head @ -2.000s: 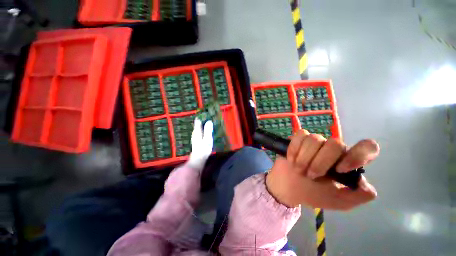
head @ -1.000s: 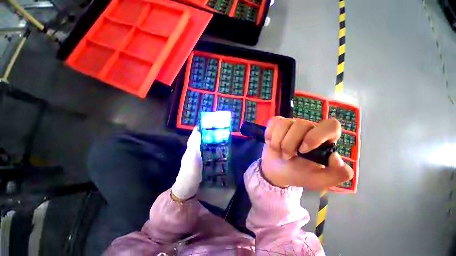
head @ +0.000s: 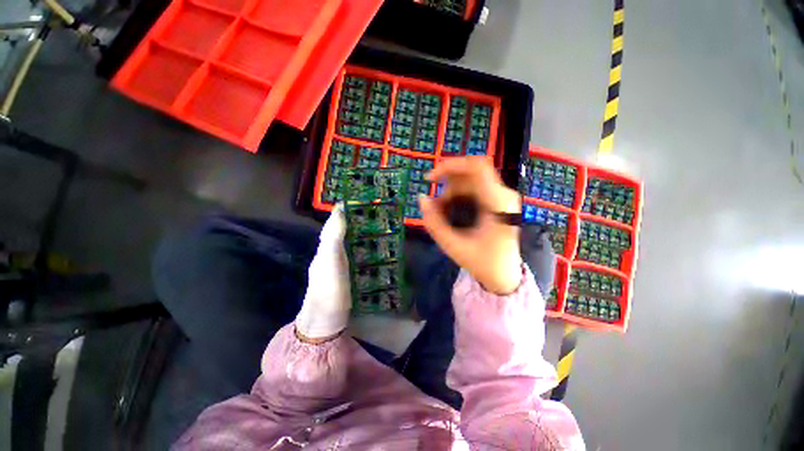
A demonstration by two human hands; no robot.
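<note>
My left hand (head: 326, 282), in a white glove, holds a green PCB panel (head: 376, 255) by its left edge. The panel is a strip of several joined boards, in front of the red compartment tray (head: 386, 110). My bare right hand (head: 480, 225) is right of the panel's upper part and holds the black UV torch (head: 461, 211), seen nearly end-on and blurred. No blue spot shows on the panel; bluish light shows on boards in the trays. The red tray sits inside a black tote (head: 520, 114), its pockets holding rows of green panels. Part of its lower row is hidden by my hands.
Empty red trays (head: 220, 66) are stacked at an angle at upper left. Another black tote (head: 432, 31) is at the top. A loose red tray of boards (head: 635, 220) is on the floor at right, by striped tape (head: 612, 79). A dark chair or frame stands at lower left.
The torch has turned from pointing left at the panel to nearly end-on, and the blue-white spot has left the panel. My left hand still holds the panel, which was lifted from the tray area earlier.
</note>
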